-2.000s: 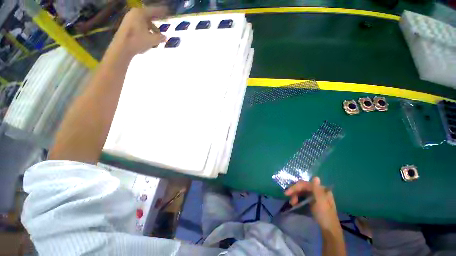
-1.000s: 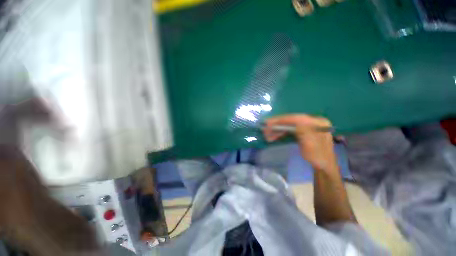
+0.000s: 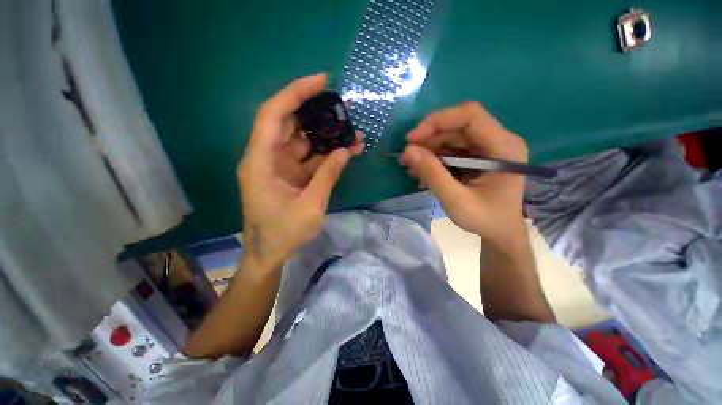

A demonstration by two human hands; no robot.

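My left hand [image 3: 289, 174] holds a black glossy watch housing [image 3: 326, 121] between thumb and fingers, above the green bench. My right hand [image 3: 471, 166] holds grey tweezers [image 3: 499, 164] like a pen, with the tip pointing left toward the housing and apart from it. The sticker sheet [image 3: 385, 59], a clear strip with rows of dots, lies on the green mat just behind the housing and glares under the light. Whether the tweezers' tip carries a dot is too small to tell.
A copper-gold holding fixture [image 3: 634, 30] lies on the green mat [image 3: 522, 71] at the far right. The white foam tray stack [image 3: 95, 150] stands at the left. A front panel with a red button [image 3: 120, 336] is at lower left. Another person's grey clothing [image 3: 602, 221] is at right.
My left hand has come from the foam trays to the middle and now holds a black housing. My right hand still holds the tweezers. The view has shifted down toward the bench's near edge.
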